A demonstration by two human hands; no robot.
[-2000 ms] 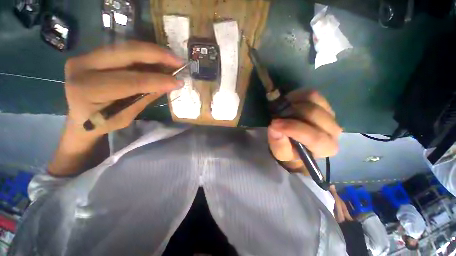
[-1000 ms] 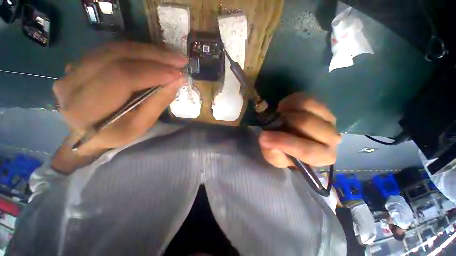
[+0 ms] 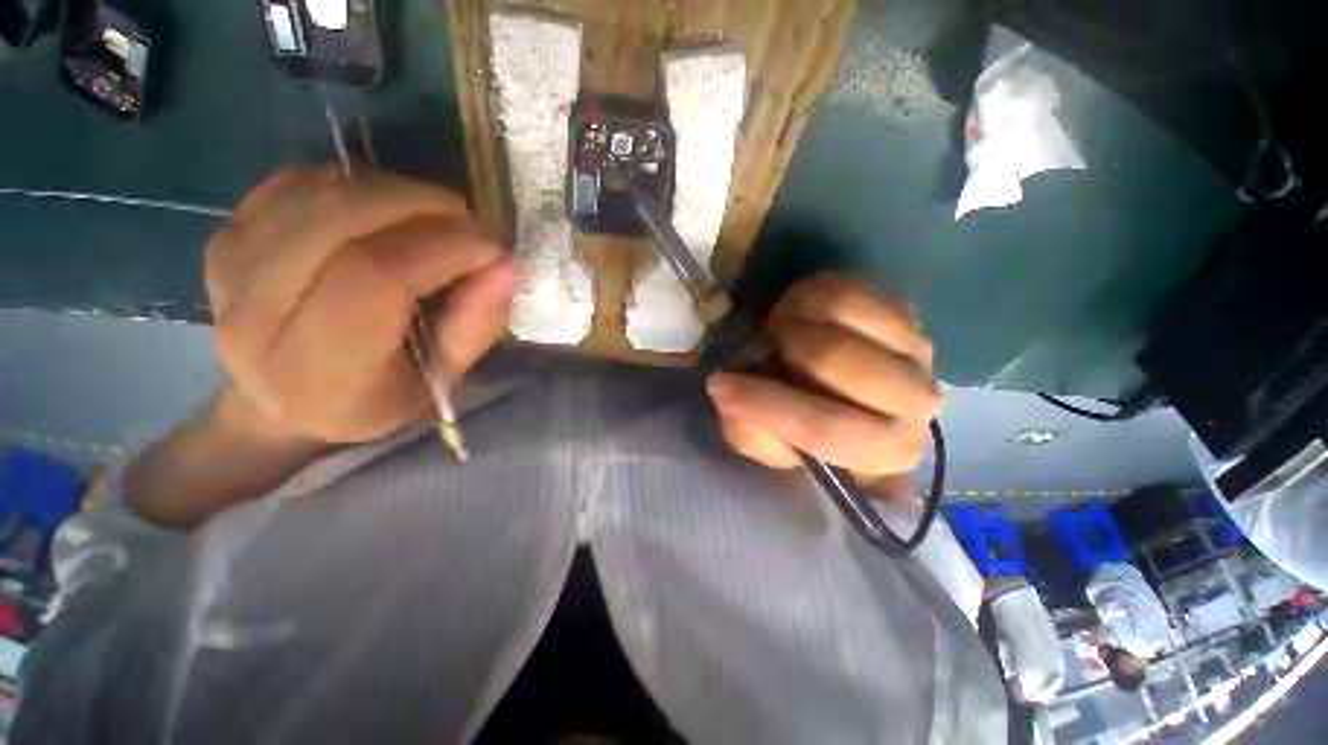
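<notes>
A small circuit board module in black housing [image 3: 622,169] lies between two white strips [image 3: 539,175] on the tan wooden block [image 3: 772,102]. My right hand [image 3: 838,376] is closed round the soldering iron [image 3: 680,259]; its barrel crosses the right strip and its tip is over the module. My left hand [image 3: 350,299], left of the block, holds a thin metal tool, seemingly the tweezers [image 3: 436,390]. Its rear end points down toward my smock, and two thin prongs show beyond the knuckles, pointing up at a waiting module.
Waiting modules [image 3: 323,44] and another dark module [image 3: 105,61] lie at the upper left. A thin pale line [image 3: 117,200] crosses the bench at left. A crumpled tissue [image 3: 1015,128] lies right of the block. Dark equipment [image 3: 1238,313] stands at far right. A person [image 3: 1119,604] and blue stools show lower right.
My left hand has turned and its tool has swung away from the module, prongs now pointing up. The iron's tip has moved left from beside the module to over it.
</notes>
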